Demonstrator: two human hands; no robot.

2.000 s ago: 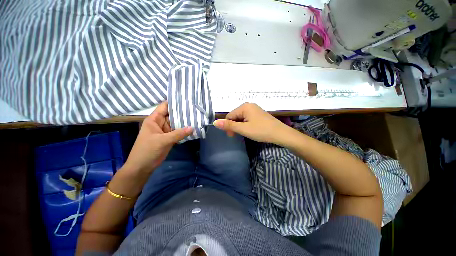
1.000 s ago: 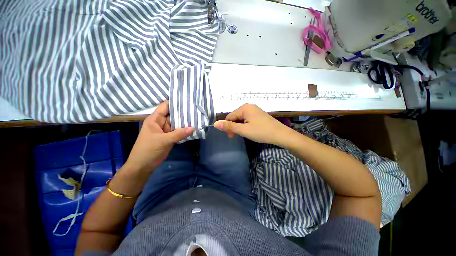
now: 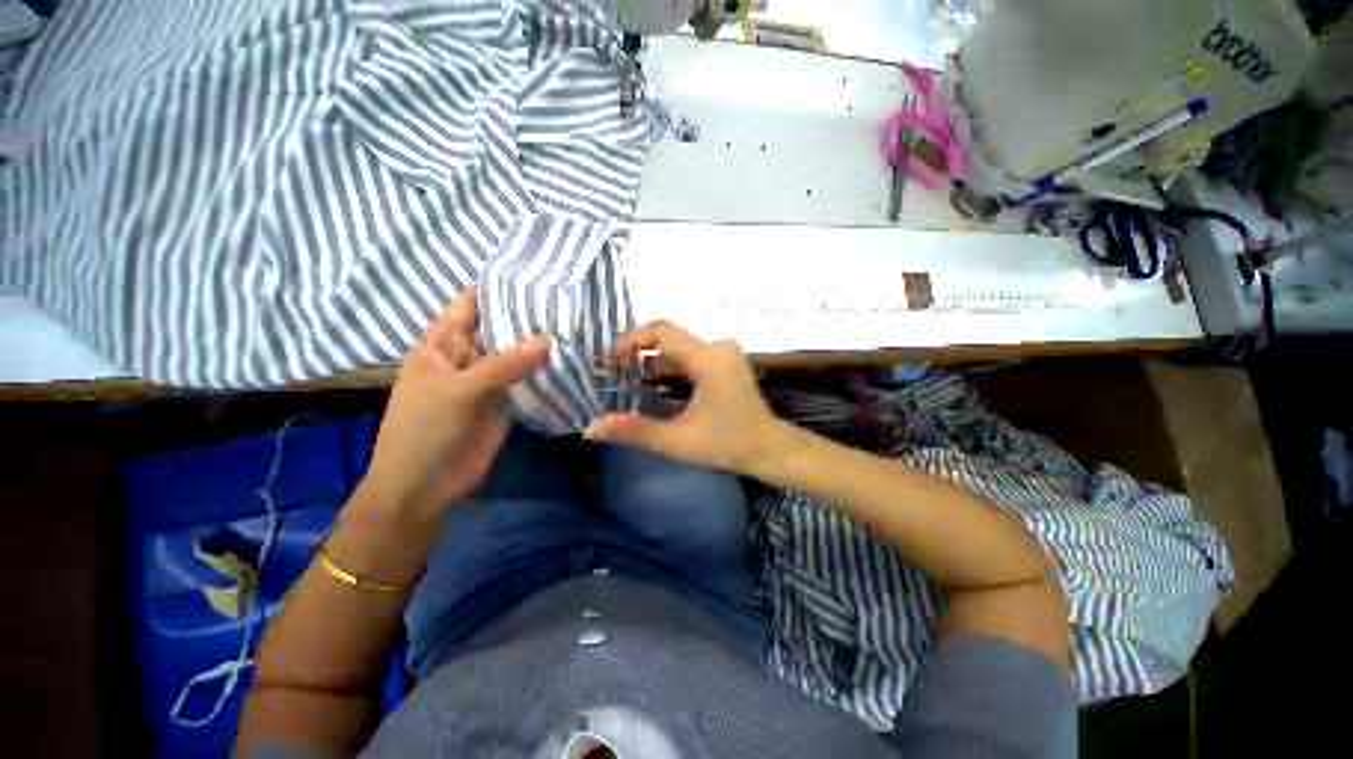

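Note:
The large striped garment (image 3: 297,193) lies bunched on the machine table, left of the needle area. Its small folded striped piece (image 3: 557,282) hangs at the table's front edge over my lap. My left hand (image 3: 453,400) pinches the piece from the left, thumb on top. My right hand (image 3: 690,408) is at its lower right edge, thumb and forefinger spread around a small, dark, slim tool that looks like thread snips (image 3: 631,381); the tool is partly hidden and blurred against the cloth.
Presser foot (image 3: 631,67) stands at the top. Pink-handled scissors (image 3: 923,144), the off-white machine head (image 3: 1098,89) and black-handled scissors (image 3: 1120,240) are at the right. A brown square (image 3: 917,289) lies on the measuring strip. A striped pile (image 3: 920,549) is right of my lap, blue material (image 3: 193,504) left.
My right hand has gone from a closed pinch at the piece's edge to thumb and forefinger spread around the tool. The small piece is tilted and more curled. The view has shifted slightly.

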